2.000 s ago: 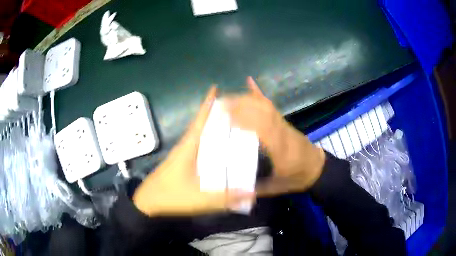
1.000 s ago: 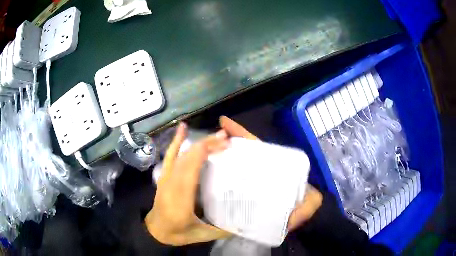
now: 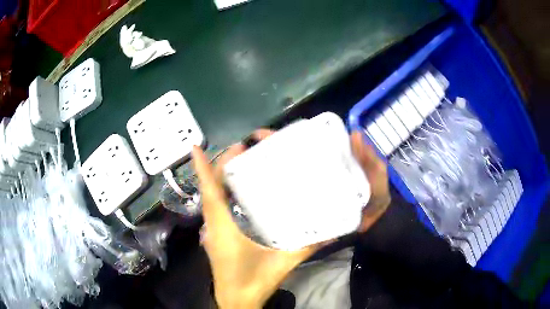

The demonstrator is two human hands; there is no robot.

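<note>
A white power strip is held between my two hands in front of my body, a broad face turned up; its details are washed out. A second white block seems to lie under it. My left hand grips its near left side, thumb apart. My right hand holds its right edge. Two power strips lie socket side up at the bench's near edge, one larger and one beside it, cords hanging down.
A crumpled white cloth lies on the dark green bench. Waiting strips stand at the left, bagged cords hanging. A blue bin at the right holds strips along two sides. A red bin is far left.
The strip in my hands has turned from edge-on to broad face up, and its printed label no longer shows. My hands first moved toward me off the bench. The camera view has shifted.
</note>
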